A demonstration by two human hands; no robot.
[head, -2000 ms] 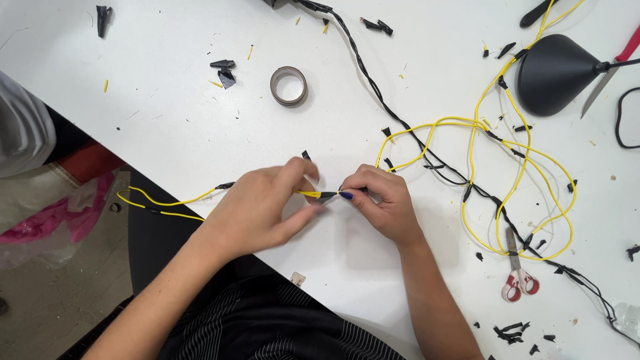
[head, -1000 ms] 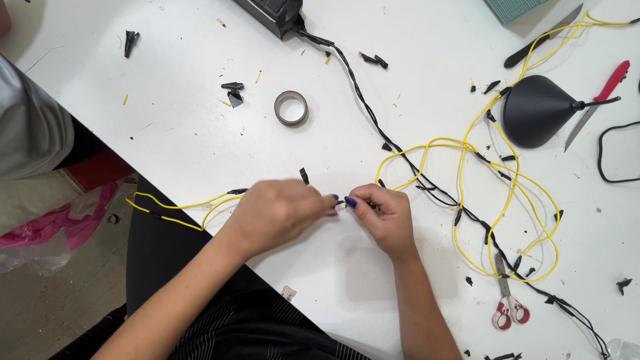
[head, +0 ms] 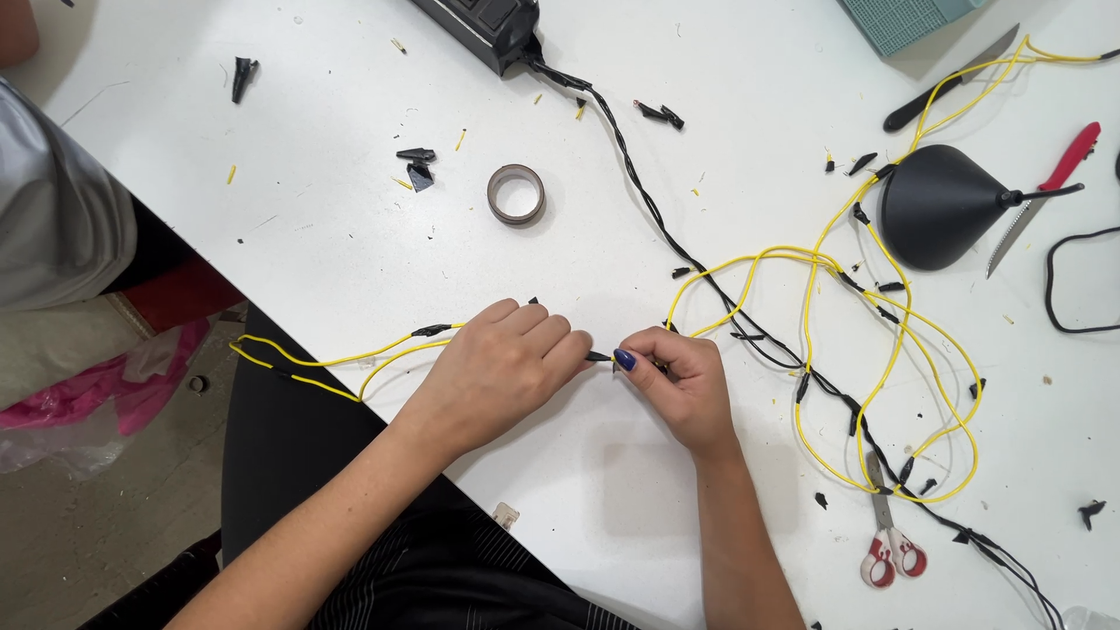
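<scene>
My left hand (head: pixel 503 372) is closed around part of a yellow wire (head: pixel 394 356), whose loop runs off to the left past the table edge. From its fingers a black taped tip (head: pixel 598 356) reaches across to my right hand (head: pixel 682 381), where thumb and forefinger pinch the wire's other side, with a bit of dark tape there. The two hands are a small gap apart. Beyond my right hand, coils of yellow wire (head: pixel 964 420) with black-taped joints lie over a twisted black cable (head: pixel 643 188). A roll of tape (head: pixel 516 194) rests above my left hand.
Scissors (head: pixel 892 557), a black-handled knife (head: pixel 914 112), a red-handled serrated knife (head: pixel 1072 157) and a black cone-shaped lamp part (head: pixel 941 210) lie to the right. A black box (head: pixel 490 26) and a green basket (head: pixel 906 22) stand at the top. Tape scraps (head: pixel 420 166) are scattered about. Someone's grey-clad body is at left.
My left hand has gone from open fingers beside the wire to closed around it. My right hand keeps its pinch. The view has shifted slightly.
</scene>
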